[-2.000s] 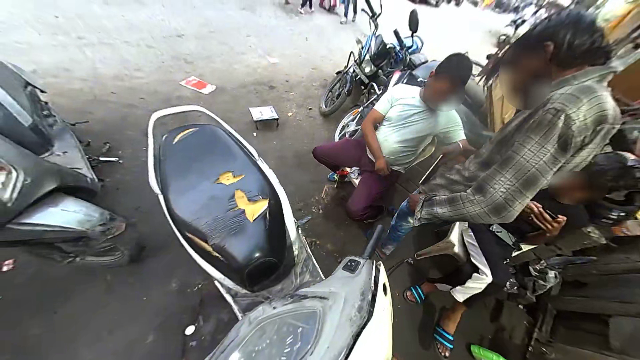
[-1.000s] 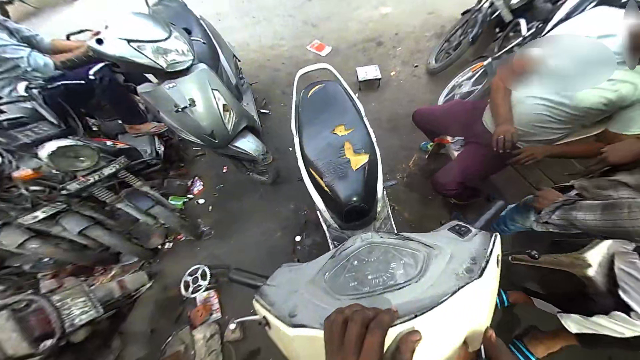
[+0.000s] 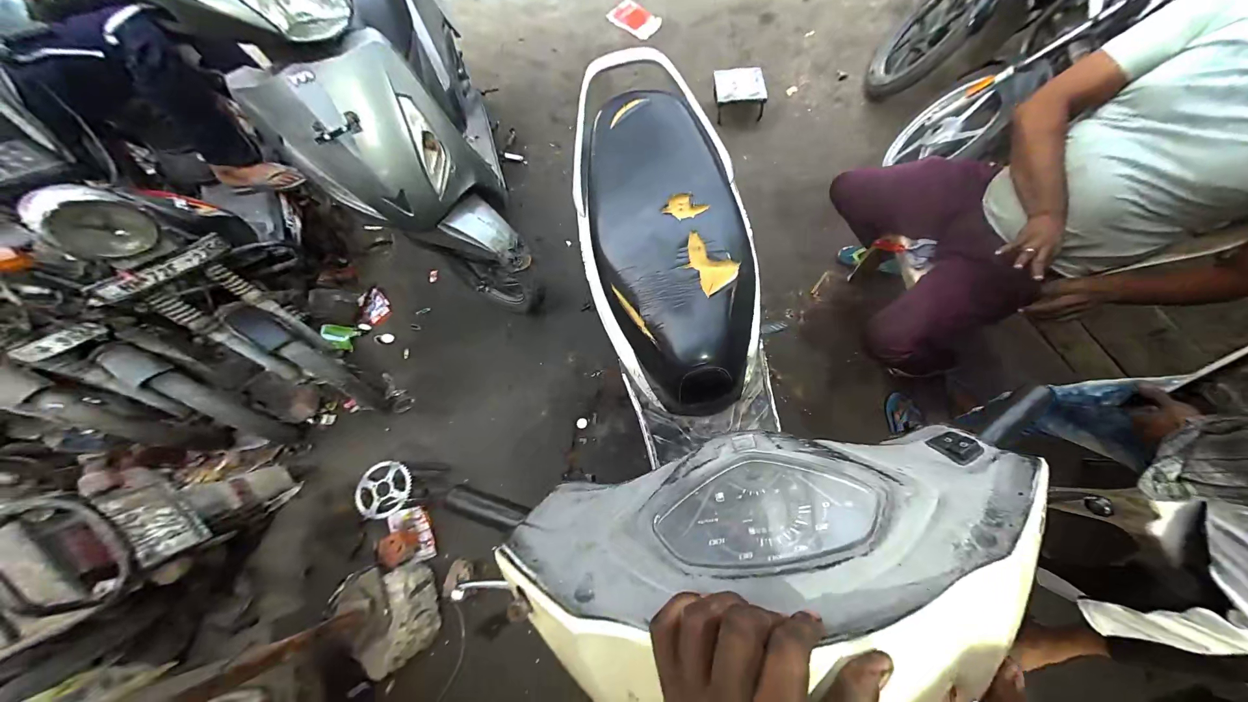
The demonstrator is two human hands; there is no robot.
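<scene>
My left hand [image 3: 736,643] curls its fingers over the front edge of a scooter's grey and cream handlebar cowl [image 3: 951,517], its thumb lower down on the cream front. At the cowl's lower right, fingertips that look like my right hand's [image 3: 1004,680] show; the rest of that hand is out of frame. An instrument cluster [image 3: 770,512] with a scratched clear cover faces up in the cowl. Behind it is the scooter's torn black seat [image 3: 648,195], with yellow foam showing, ringed by a white rail [image 3: 582,175]. The handlebar grips [image 3: 485,507] stick out at both sides.
A grey scooter [image 3: 361,117] and parked motorcycles [image 3: 127,283] stand at left. A chainring [image 3: 383,489] lies near a stone block [image 3: 400,614]. At right, a person in maroon trousers [image 3: 936,263] sits near another person's checked sleeve [image 3: 1204,453]. A small stool [image 3: 740,86] stands beyond the seat.
Two seconds ago neither of my hands was in view; one second ago my left hand was on the cowl's front edge, as now. The view has swung toward the left and closer over the cowl.
</scene>
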